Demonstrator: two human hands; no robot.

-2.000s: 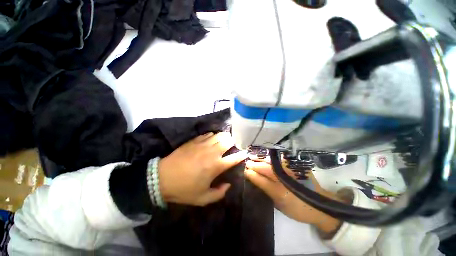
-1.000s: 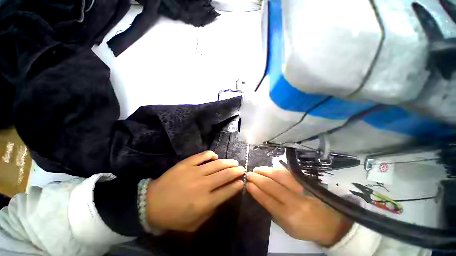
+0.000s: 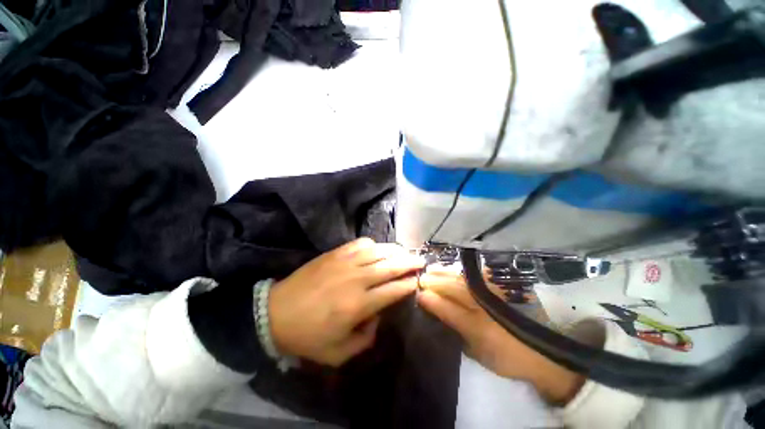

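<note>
The black garment cloth [image 3: 285, 219] runs from a heap at the left to the needle area and down toward the lap. My left hand [image 3: 340, 302] presses the cloth with its fingertips close to the needle area. My right hand [image 3: 482, 323] is opposite, its fingertips meeting the left ones and pinching the cloth edge. The white sewing machine head [image 3: 503, 92] with a blue stripe stands above the fingertips. The needle and presser foot are not clear behind the fingers and glare. A black curved cable or tube crosses in front of my right hand.
Snips with red and yellow-green handles [image 3: 663, 329] lie at the right, below a small white packet [image 3: 649, 279]. A brown packet [image 3: 38, 295] lies at the left edge. More dark cloth with a thin white cord [image 3: 162, 32] is heaped at the upper left.
Since one second ago, both hands have moved up closer to the needle area, still together on the cloth. The view has shifted, so the machine head appears larger toward the middle.
</note>
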